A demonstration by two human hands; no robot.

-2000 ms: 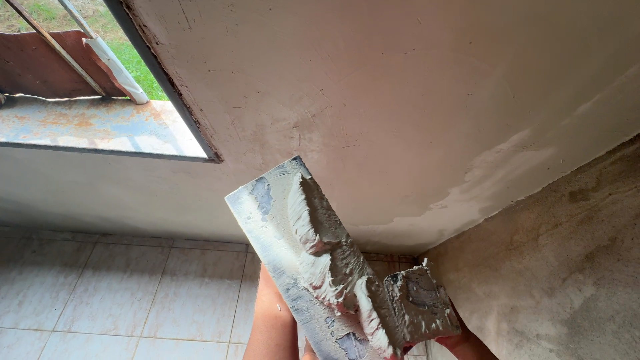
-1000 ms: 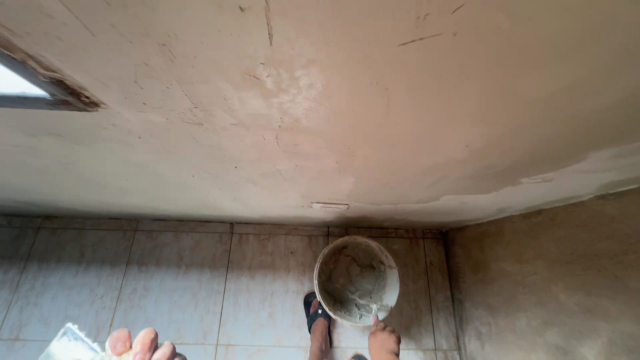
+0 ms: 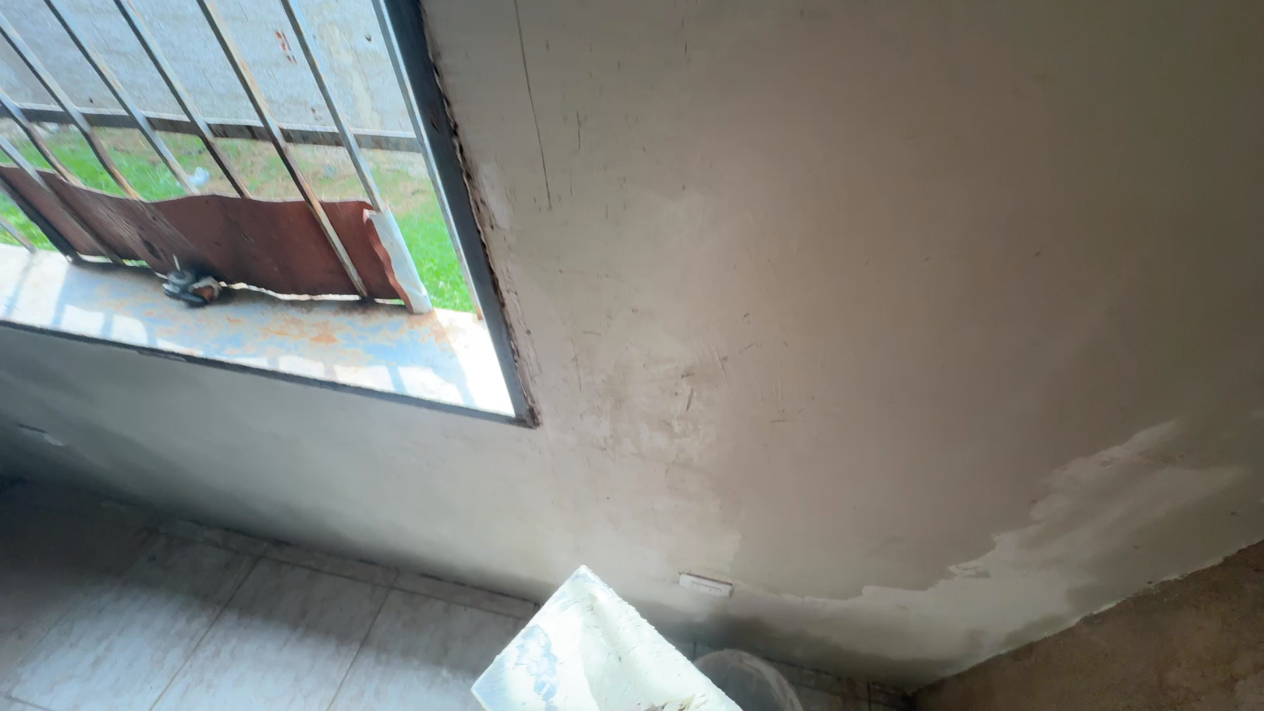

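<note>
A flat plastering trowel blade (image 3: 592, 652) coated with pale plaster rises from the bottom edge of the view, its corner pointing up. Neither of my hands shows; whatever grips the blade is below the frame. Just right of the blade, part of a plastic bucket (image 3: 752, 681) stands on the floor by the wall. The wall (image 3: 839, 346) is smooth and pinkish grey, with a lighter, wet-looking band of plaster (image 3: 1047, 563) low on the right. A small white wall fitting (image 3: 706, 585) sits low on it, above the bucket.
At upper left is a window opening with a dark frame (image 3: 494, 296), metal bars and a rusty metal sheet (image 3: 267, 247). A small dark object (image 3: 193, 286) lies on its stained sill (image 3: 326, 341). Floor tiles (image 3: 267, 622) run along the wall; a rough brown wall (image 3: 1175, 642) meets it at right.
The view has swung up from the bucket to the wall and window. Both hands, seen a second ago, one at the bucket, are out of view. The plaster-coated blade shows at the bottom centre.
</note>
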